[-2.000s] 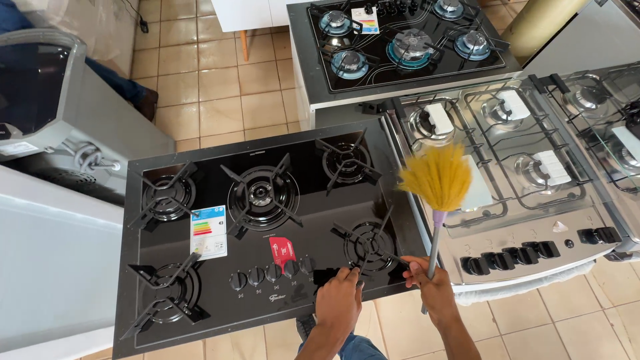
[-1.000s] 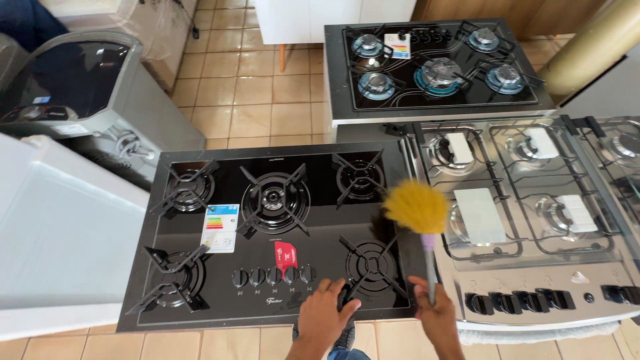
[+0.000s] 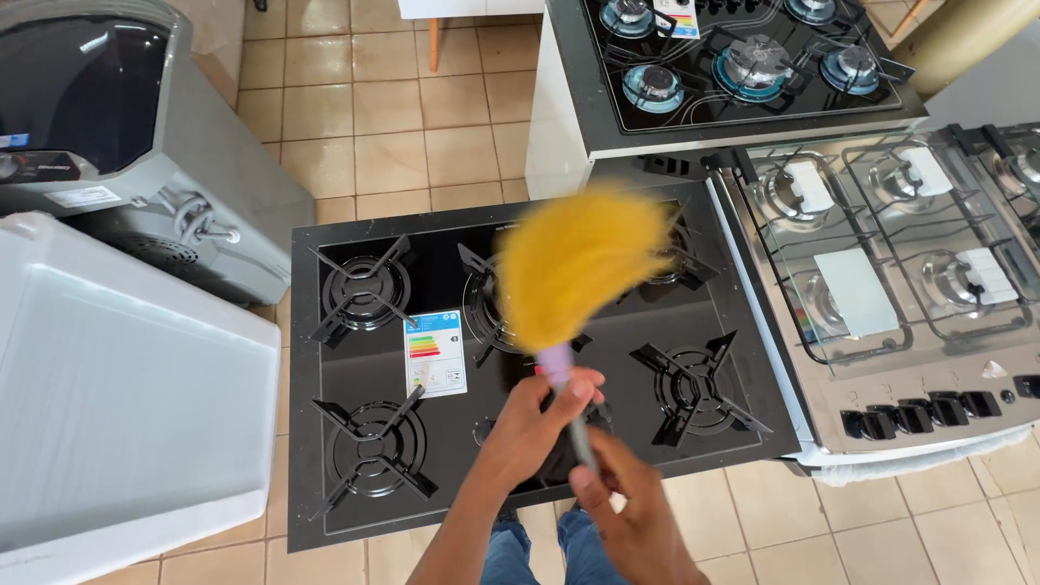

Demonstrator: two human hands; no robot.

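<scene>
A yellow bristled duster [image 3: 581, 264], blurred, is held over the middle of a black glass gas cooktop [image 3: 357, 357]. My right hand [image 3: 630, 504] grips the lower end of its grey handle near the cooktop's front edge. Higher up, my left hand [image 3: 532, 422] is at the handle just below the purple collar; whether its fingers close on it is not clear. The bristles hide most of the central burner. Cast grates stand on the other burners, and an energy label [image 3: 435, 353] lies between the left grates and the centre. The hands cover most of the knobs.
A stainless steel stove [image 3: 877, 390] with a glass lid adjoins the cooktop on the right. Behind is another black cooktop [image 3: 674, 122] on a white cabinet. A grey washing machine [image 3: 236, 162] and a white open basin-like appliance [image 3: 138, 390] stand at left, over a tiled floor [image 3: 390, 122].
The duster has moved left from the cooktop's right edge to over its middle, with my right hand. My left hand has left the front right of the cooktop and come up to the handle.
</scene>
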